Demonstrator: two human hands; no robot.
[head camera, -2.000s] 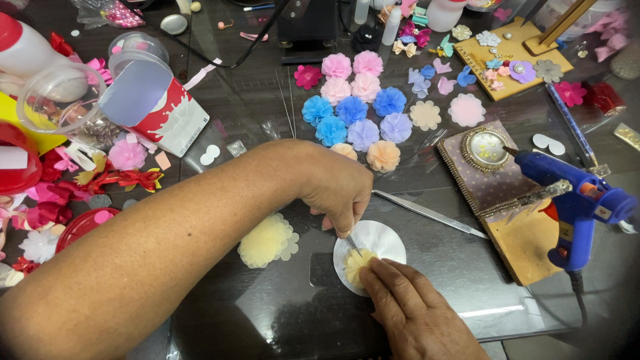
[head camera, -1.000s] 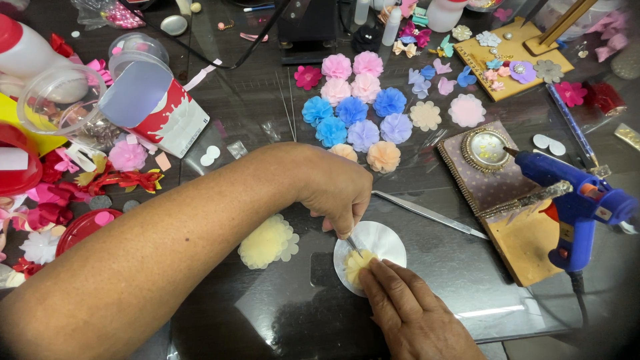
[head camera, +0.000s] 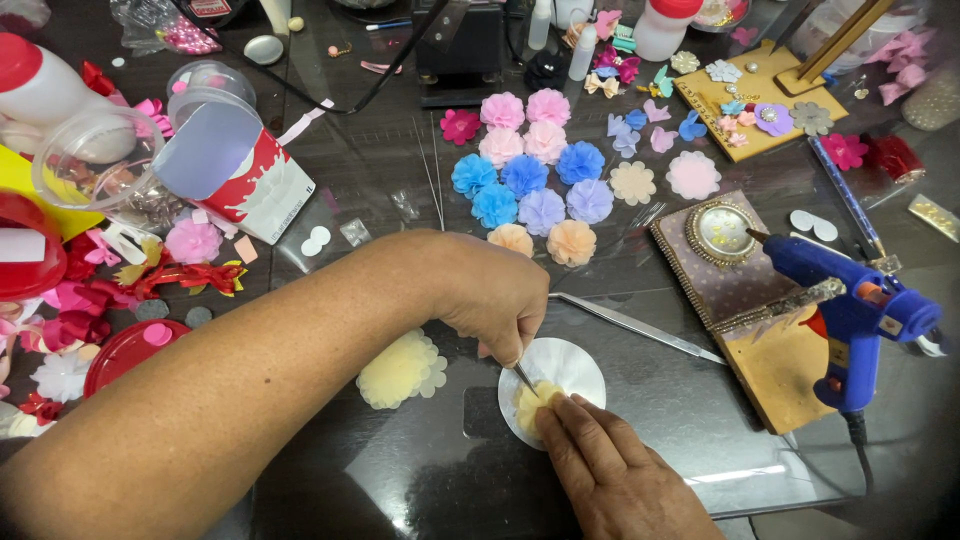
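Note:
A small pale yellow fabric flower (head camera: 534, 405) lies on a round white disc (head camera: 577, 367). My left hand (head camera: 495, 300) reaches in from the left and grips a thin pointed metal tool (head camera: 526, 379), whose tip touches the flower's middle; most of the tool is hidden in the hand. The fingertips of my right hand (head camera: 615, 465) press on the flower's right edge against the disc. Left of the disc sits a stack of pale yellow scalloped fabric petals (head camera: 401, 371). Bent metal tweezers (head camera: 641, 326) lie beyond the disc.
A blue hot glue gun (head camera: 855, 315) rests on a wooden stand (head camera: 780, 375) at right. Finished fabric flowers (head camera: 525, 176) in pink, blue, lilac and peach stand beyond my hands. A cut carton (head camera: 262, 184), plastic tubs (head camera: 97, 161) and ribbon bows (head camera: 75, 300) crowd the left side.

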